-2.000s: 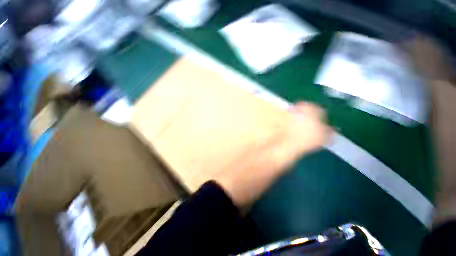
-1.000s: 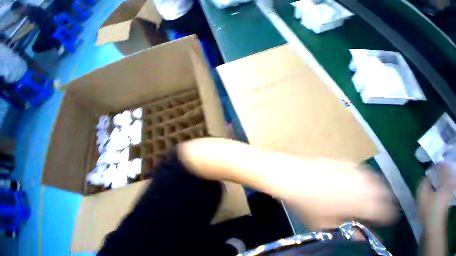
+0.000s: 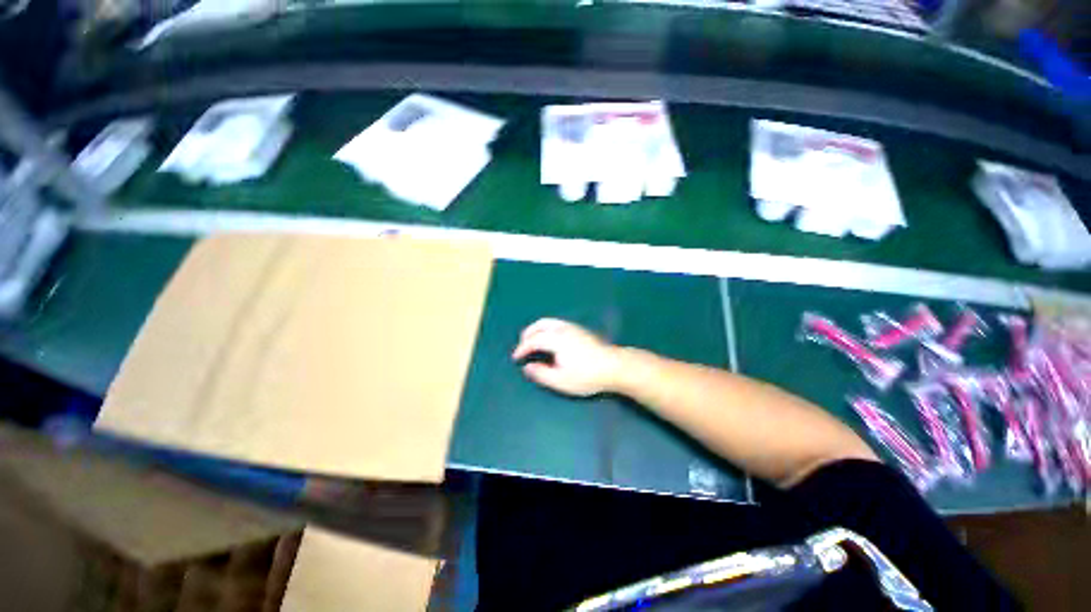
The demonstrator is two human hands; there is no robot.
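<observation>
My right hand (image 3: 568, 356) is over the green bench (image 3: 538, 424) in the middle, the forearm reaching in from the lower right. Its fingers are loosely curled, with a gap at the thumb and nothing visible in them. My left hand is out of the picture. A flat cardboard sheet (image 3: 311, 353) lies on the bench left of my right hand. Pink bagged parts (image 3: 957, 412) lie in a loose pile at the right. White trays (image 3: 610, 150) stand in a row on the green conveyor belt (image 3: 718, 203) beyond the white edge.
The open carton (image 3: 132, 496) with card dividers (image 3: 227, 580) is below the bench at the lower left, partly cut off. A tan cardboard pad (image 3: 1062, 320) shows by the pink pile. A shiny curved strip (image 3: 718, 568) crosses the bottom edge.
The view has swung right from the carton to the bench and pink pile. My left hand has left the picture. My right hand is now over the bench, away from the trays.
</observation>
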